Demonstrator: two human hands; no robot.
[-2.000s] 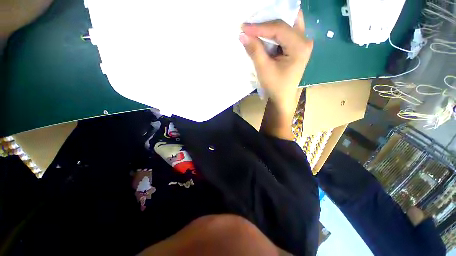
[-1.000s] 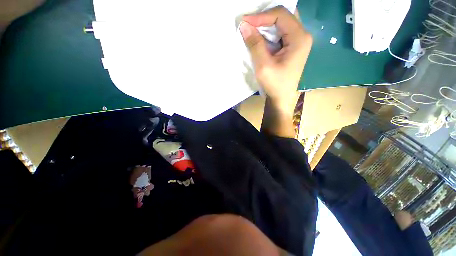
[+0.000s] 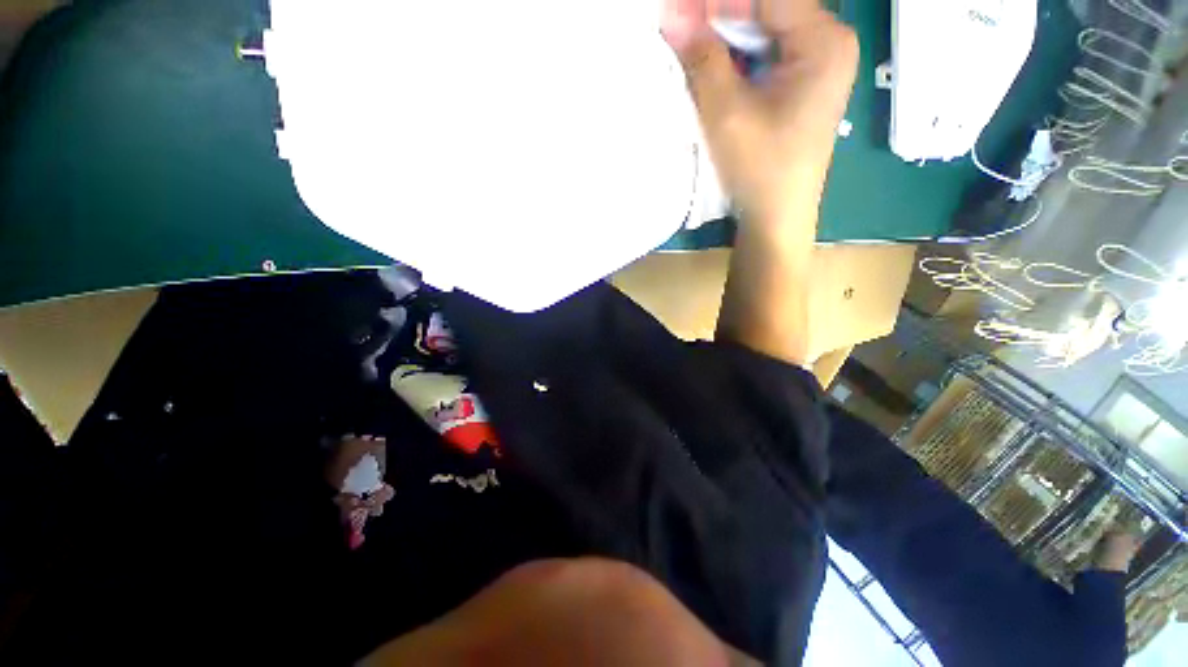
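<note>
A large white hexagonal housing [image 3: 482, 143], overexposed to blank white, lies in front of me and runs off the top edge. A thin pin or lead [image 3: 252, 52] sticks out of its left edge. My right hand [image 3: 756, 52], blurred and cut by the top edge, is over its upper right side with fingers curled around a soft white piece like a cloth [image 3: 740, 31]. More white material [image 3: 707, 193] shows beside my wrist. My left hand cannot be made out; only a dim brownish patch shows in the top left corner.
A second white unit [image 3: 958, 78] with a thin cord lies at right on the green bench top [image 3: 130, 170]. Cardboard boxes [image 3: 853, 293] stand below the bench edge. Coiled pale cables [image 3: 1120, 170], a wire rack [image 3: 1029, 443] and another person's dark sleeve [image 3: 964, 560] are at right.
My right hand has moved right and up, towards the top edge. The view has shifted, and the second unit and boxes appear further left. The skin-toned shape at top left has mostly gone.
</note>
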